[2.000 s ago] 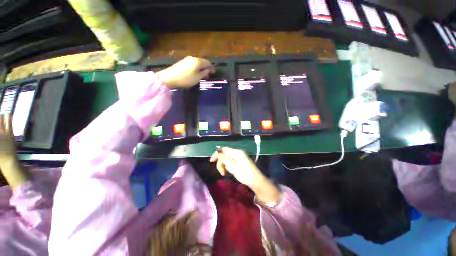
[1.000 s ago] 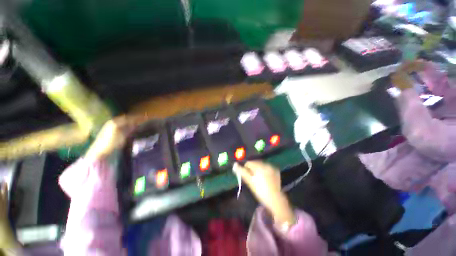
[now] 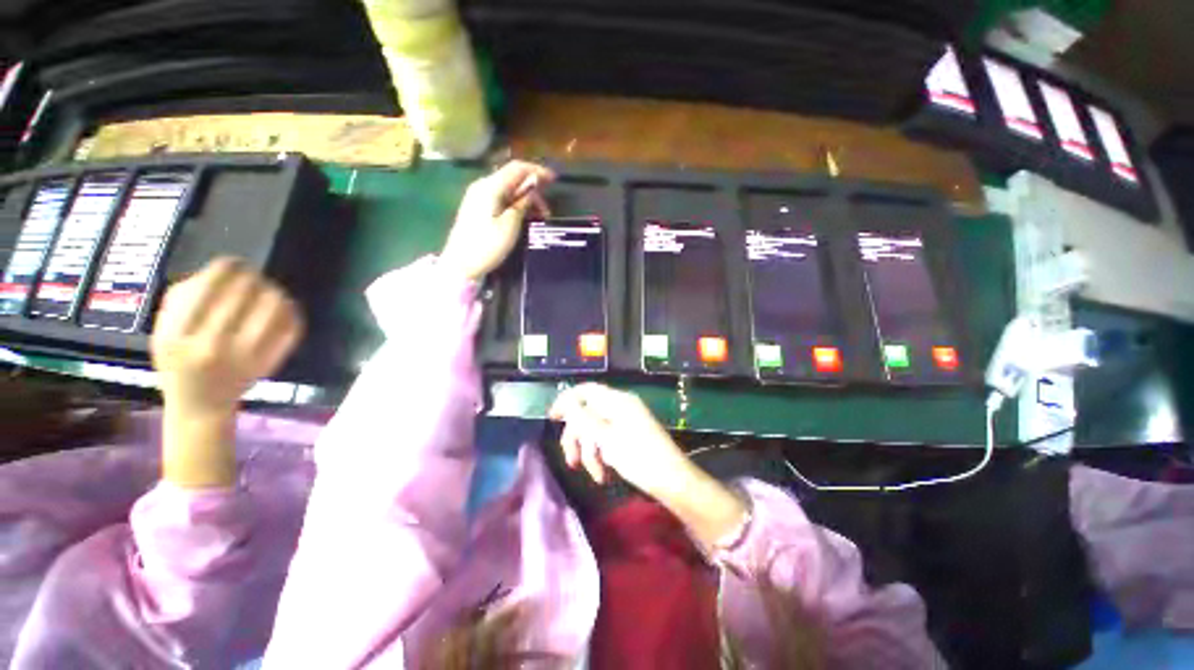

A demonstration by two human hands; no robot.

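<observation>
A black phone tray holds several smartphones side by side, dark screens lit with white text and green and orange-red squares. My left hand is at the tray's top left corner, fingers bent beside the top of the leftmost phone; whether they hold something small is hidden. My right hand is at that phone's bottom edge, thumb and fingertips together around what looks like the small white USB plug, mostly hidden. A thin white cable runs from a charger towards this hand, partly out of sight.
A white power strip with a charger lies right of the tray. Another phone tray is at the left, with a neighbour's hand over its front. A yellowish wrapped post stands behind. More lit phones are at the back right.
The view has swung back after tilting. My right hand and the white cable have moved from the third phone to the leftmost one. A neighbour's hand has risen at the left.
</observation>
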